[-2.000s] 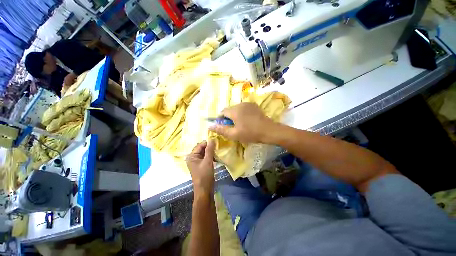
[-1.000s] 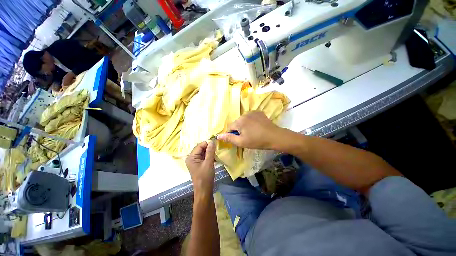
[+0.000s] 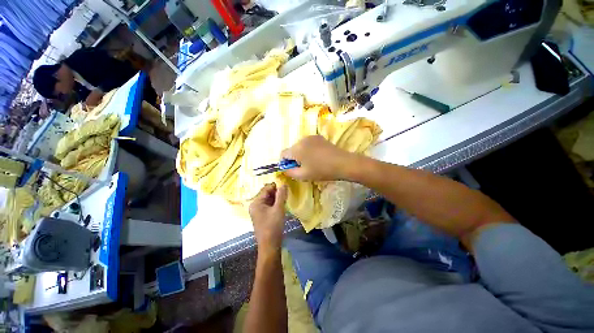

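A crumpled yellow garment piece [image 3: 225, 153] lies on the white table in front of the sewing machine head. My left hand [image 3: 267, 207] pinches its near edge between thumb and fingers. My right hand [image 3: 314, 159] holds blue-handled thread snips [image 3: 279, 167], their dark blades pointing left just above the cloth and beyond my left fingertips. The blades look slightly apart. A whitish sheer patch [image 3: 335, 203] shows at the cloth's near right edge. Any thread ends are too fine to see.
The white sewing machine [image 3: 410, 55] stands behind and right of the cloth. A green-handled tool [image 3: 430, 102] lies under its arm. A grey marked strip [image 3: 449, 151] runs along the near table edge. A person [image 3: 91, 78] sits at the far left.
Over the last second my right hand has moved the snips up and away from my left fingertips, and their blades now show clearly. My left hand still pinches the cloth.
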